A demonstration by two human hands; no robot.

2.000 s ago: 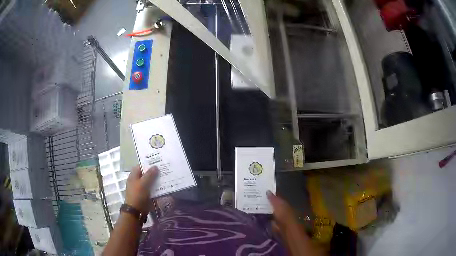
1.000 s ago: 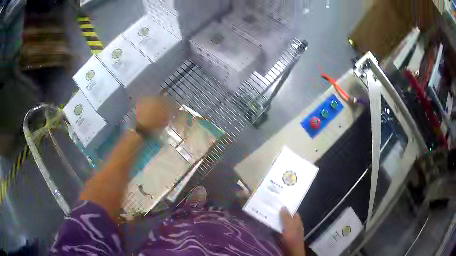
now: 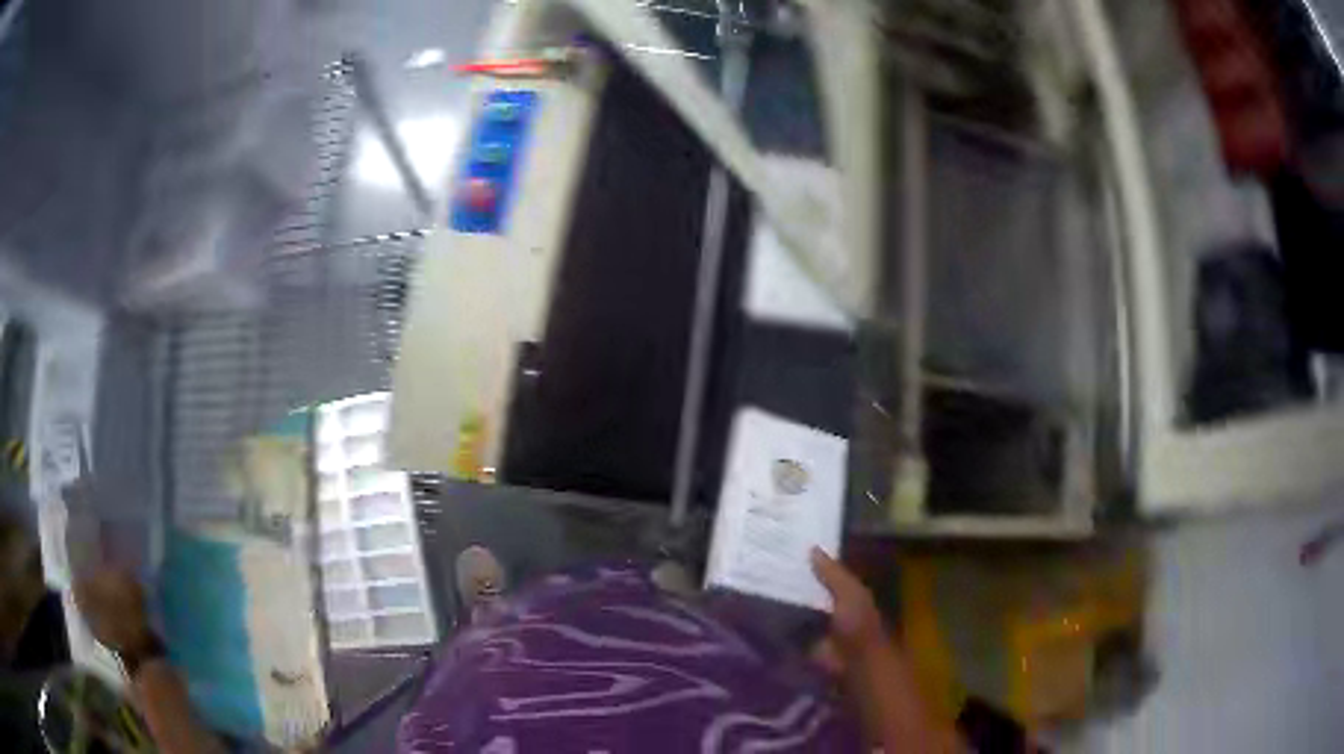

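Note:
A white product box (image 3: 781, 508) with a round logo lies at the near end of the black belt (image 3: 627, 295), right of the silver rail. My right hand (image 3: 859, 626) is at its lower right corner, its fingers on the edge. A second white box (image 3: 796, 251) lies farther up the belt, partly behind the slanted bar. My left hand (image 3: 111, 597) is at the far left, blurred, by the white box stack (image 3: 62, 420). Whether it grips a box cannot be told.
The cream machine frame (image 3: 472, 324) carries a blue panel (image 3: 494, 162). Left of it are a wire cart (image 3: 221, 383), a teal and beige liner sheet (image 3: 214, 611) and a white compartment tray (image 3: 369, 538). Yellow material (image 3: 1054, 633) lies low right.
The view has swung back from the cart towards the machine. The box in my right hand has moved right across the rail. The other box is farther up the belt. My left hand remains by the stacks.

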